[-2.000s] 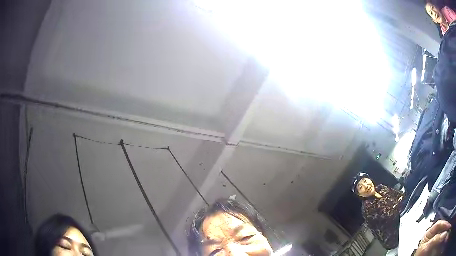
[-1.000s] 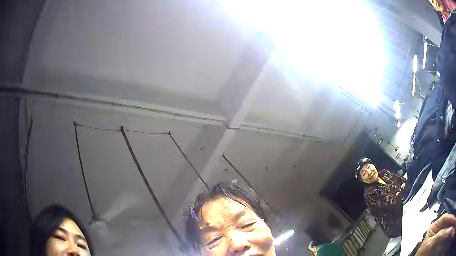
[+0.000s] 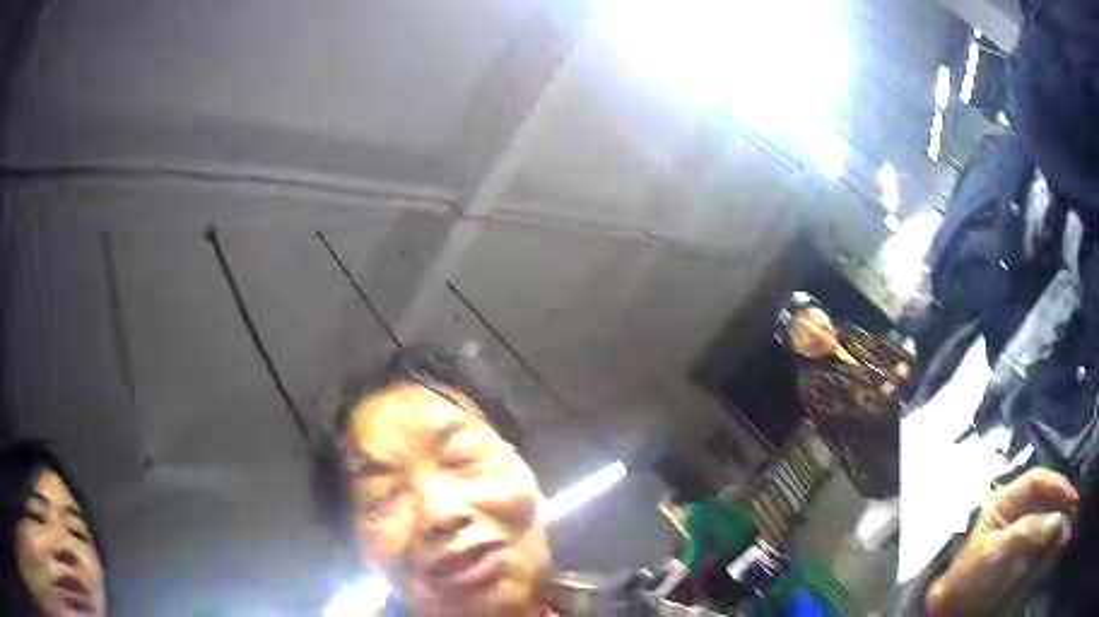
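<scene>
Dark denim jackets point(image 3: 970, 259) lie heaped along the right side of the head view, beside a bright white surface point(image 3: 940, 464). A bare hand point(image 3: 1006, 542) with curled fingers is at the lower right, against dark cloth. Whose hand it is cannot be made out, and I see nothing clear held in it. Neither of my own hands can be made out in the picture.
The view points mostly at the grey ceiling point(image 3: 289, 109) and a glaring light point(image 3: 735, 54). A person point(image 3: 446, 506) is close at the bottom, another point(image 3: 54, 530) at the lower left. A person in a patterned top point(image 3: 850, 392) stands farther back; green clothing point(image 3: 711, 530) shows behind.
The view has shifted, so ceiling, light and people sit higher and farther left. More of the close person, the hand and the background at the bottom shows.
</scene>
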